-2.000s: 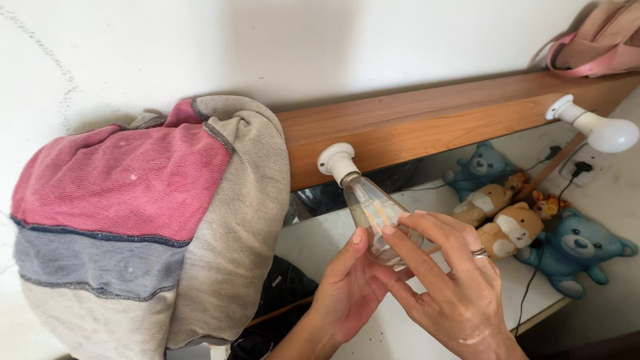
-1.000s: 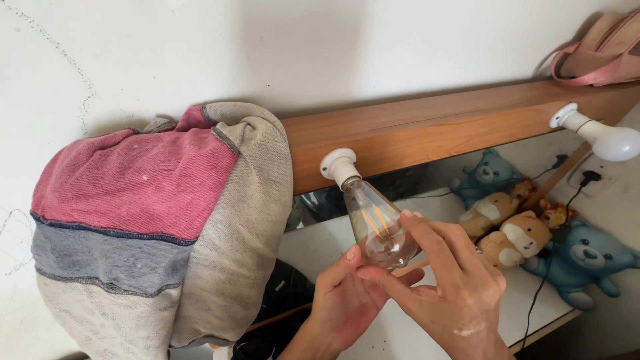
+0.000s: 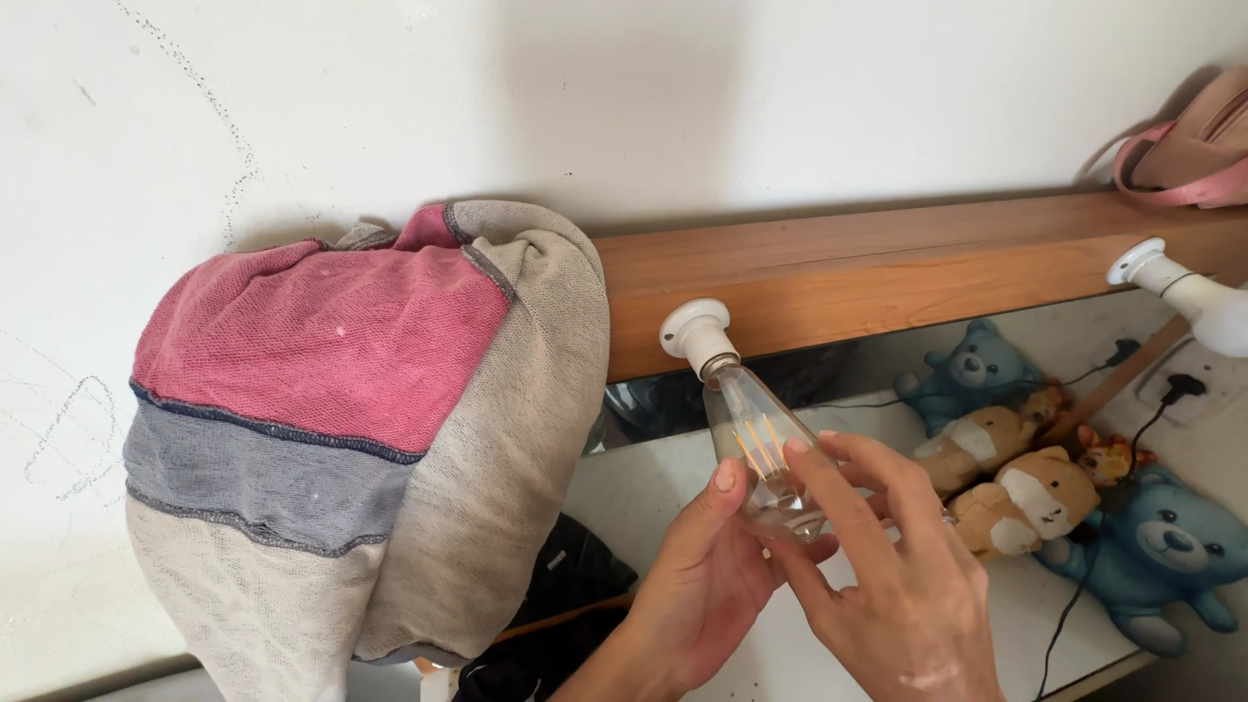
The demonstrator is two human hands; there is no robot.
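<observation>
A clear glass filament bulb [image 3: 760, 444] hangs at a slant, its metal base in a white lamp socket [image 3: 698, 336] on the front of a wooden beam. The fingers of my left hand [image 3: 697, 575] touch the bulb's wide end from the left and below. From the right, my right hand [image 3: 892, 565] has its fingertips on the same end; a ring shows on one finger. Between them the hands hold the bulb. A white bulb [image 3: 1219, 317] sits in another white socket [image 3: 1149, 268] at the right.
A red, blue and beige cloth garment [image 3: 322, 351] drapes over the left of the wooden beam [image 3: 829, 268]. A pink bag [image 3: 1194, 146] rests at its right end. Below are a mirror, a blue plush bear [image 3: 1165, 536], brown plush toys [image 3: 1029, 497] and a black cable [image 3: 1087, 575].
My right hand's fingers have shifted around the wide end of the bulb. My left hand stays at its underside, and the bulb remains in the socket.
</observation>
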